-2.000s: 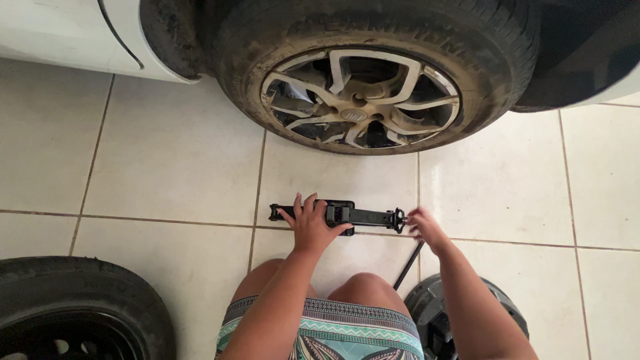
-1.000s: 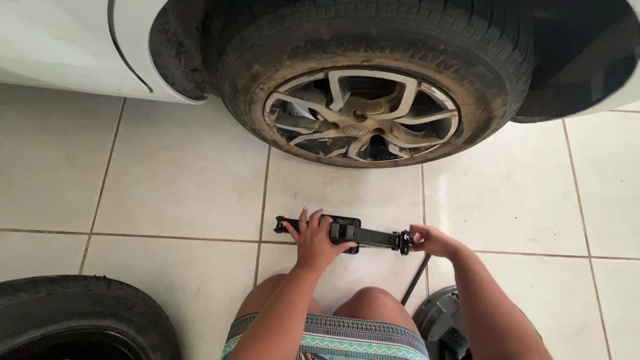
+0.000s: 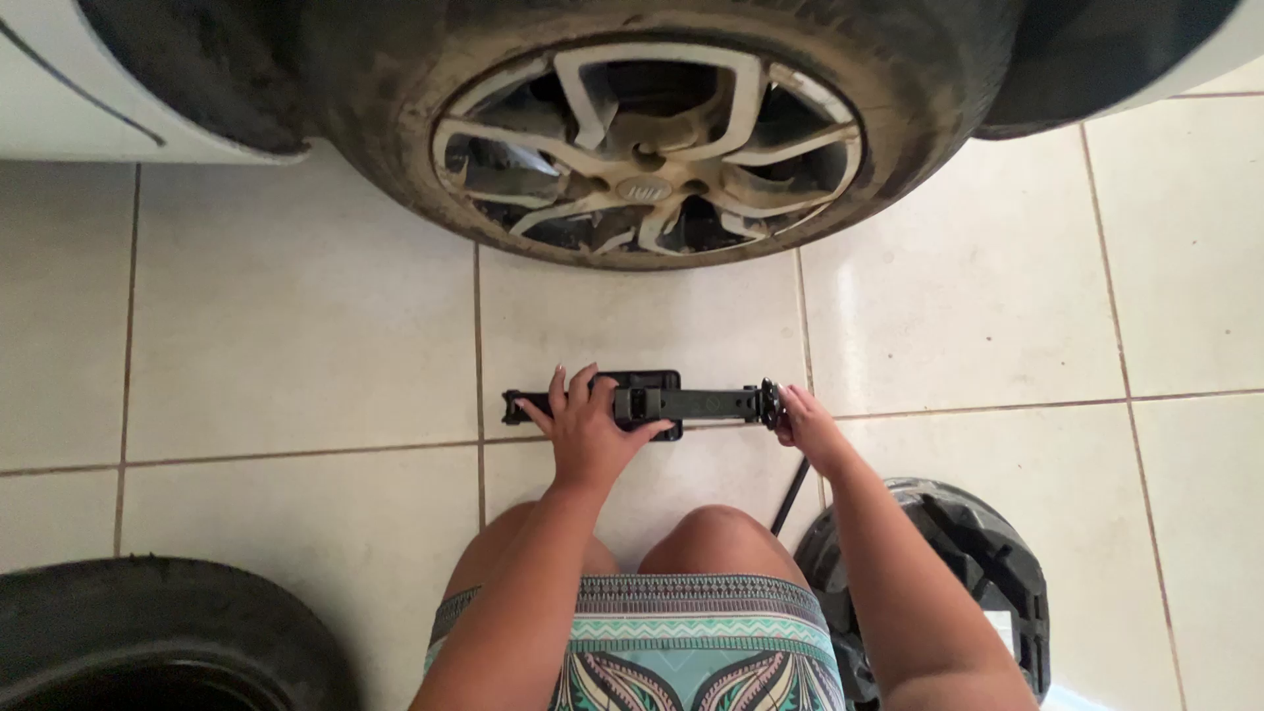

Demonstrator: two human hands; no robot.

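Note:
A black scissor jack (image 3: 706, 404), folded flat, lies on the tiled floor between my knees and the car wheel. My left hand (image 3: 591, 425) spans its left part, with the fingers on the far side and the thumb near its middle. My right hand (image 3: 805, 425) has its fingers on the round end fitting (image 3: 770, 403) at the jack's right end. Beyond the jack stands the car's dirty alloy wheel (image 3: 647, 188) with its tyre (image 3: 395, 168). A thin black rod (image 3: 790, 497) lies below my right hand, partly hidden.
A loose tyre (image 3: 178, 612) lies on the floor at the lower left. A round black plastic tray (image 3: 987, 543) is at the lower right, partly behind my right forearm. The white car body (image 3: 148, 118) edges the upper left, above the pale floor tiles (image 3: 296, 326).
My right hand has closed in on the jack's right end fitting, where it was just off it two seconds ago. My left hand stays on the jack.

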